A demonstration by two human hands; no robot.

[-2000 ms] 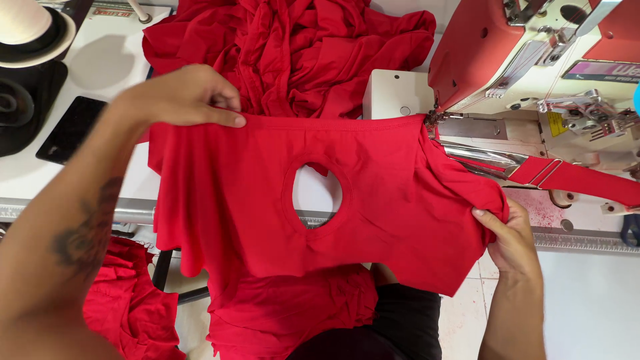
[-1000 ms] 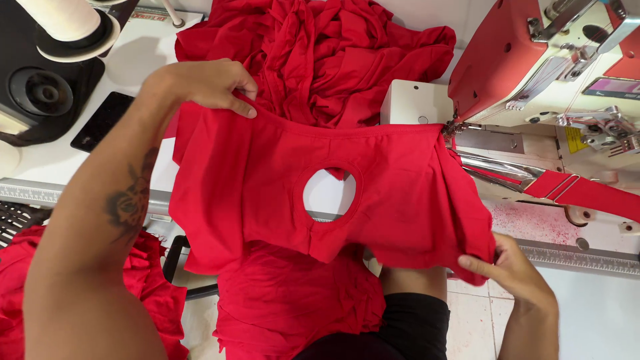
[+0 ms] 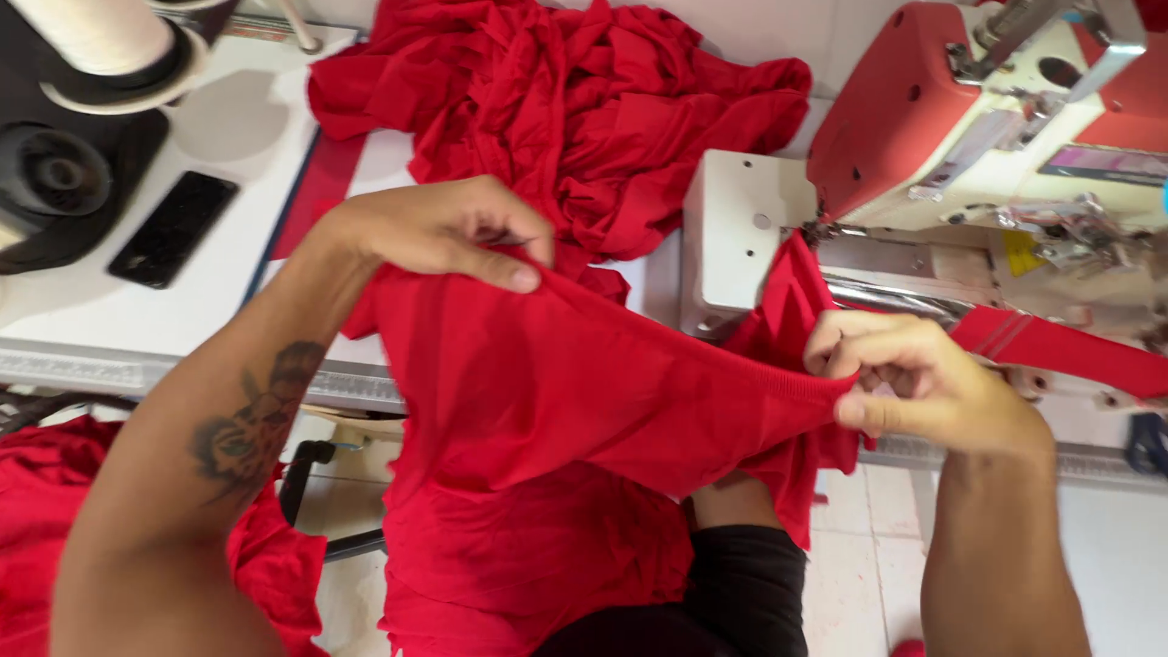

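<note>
A red fabric garment piece (image 3: 584, 383) hangs stretched between my two hands, its ribbed or stitched edge running slantwise from upper left to lower right. My left hand (image 3: 456, 233) pinches one end of that edge between thumb and fingers. Farther right, my right hand (image 3: 899, 379) grips the other end, just below the sewing machine's working end. Part of the red cloth reaches up to the needle area of the red and white industrial sewing machine (image 3: 899, 119). The round opening in the cloth is not visible.
Behind my hands lies a heap of red fabric (image 3: 566, 109). A black phone (image 3: 173, 228) and a white thread cone (image 3: 105, 32) are at the left. A red strip (image 3: 1068, 347) feeds along the machine. More red cloth (image 3: 538, 557) covers my lap, and another pile (image 3: 55, 529) sits lower left.
My right hand has moved up and left from the cloth's lower right corner to its upper edge, near the machine. The round opening seen earlier is now out of sight in the folds.
</note>
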